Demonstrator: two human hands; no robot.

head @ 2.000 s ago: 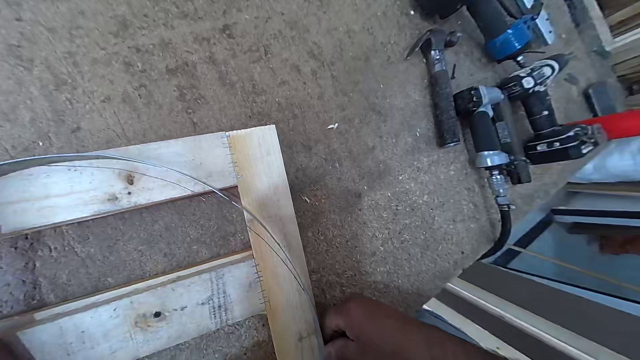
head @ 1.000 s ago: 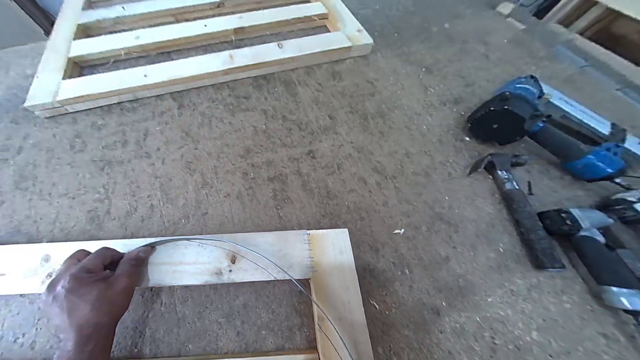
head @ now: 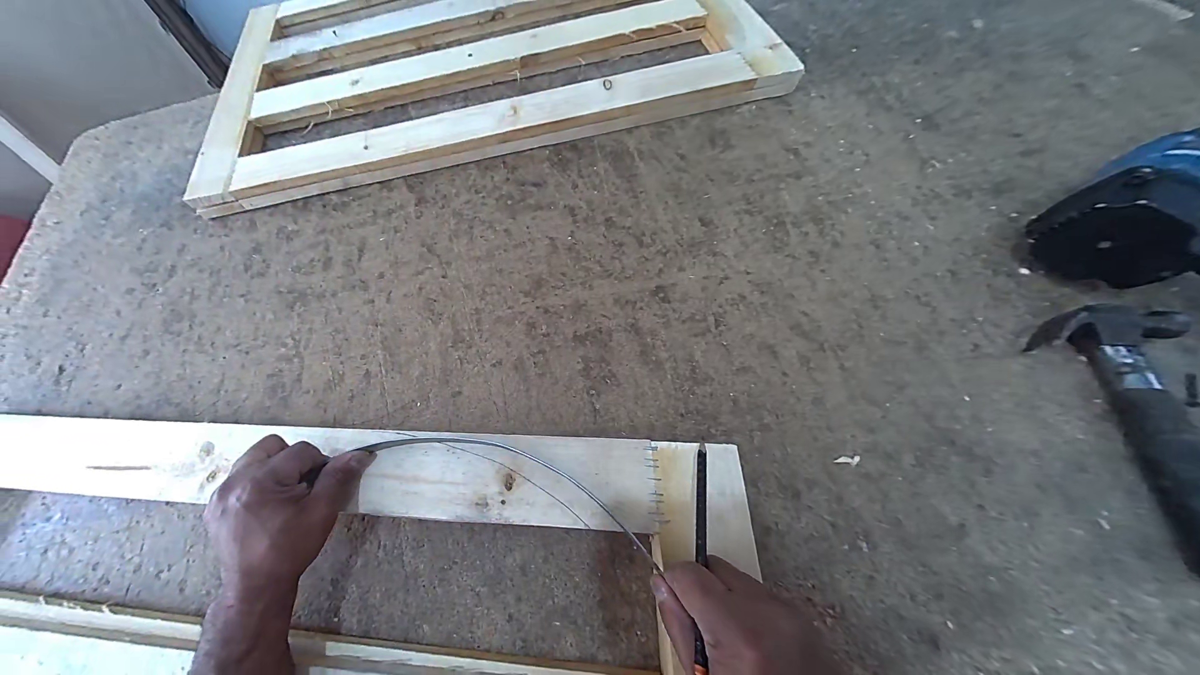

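Note:
A wooden frame of pale boards lies at the bottom, with a row of staples across the joint near its right corner. My left hand pinches one end of a thin, flexible metal strip on the frame's upper board. The strip bows up and curves down to the right, where my right hand grips its other end at the end board. A dark pencil is also in my right hand, pointing up over the end board. Below the strip, a thin curved line shows on the wood.
A second slatted wooden frame lies at the top left on the speckled work surface. At the right are a claw hammer and, above it, part of a blue and black power tool. A small wood chip lies near the frame.
My right hand, out of view one second ago, now shows at the right end of the strip with a pencil. My left hand stays on the strip's left end. The view has shifted.

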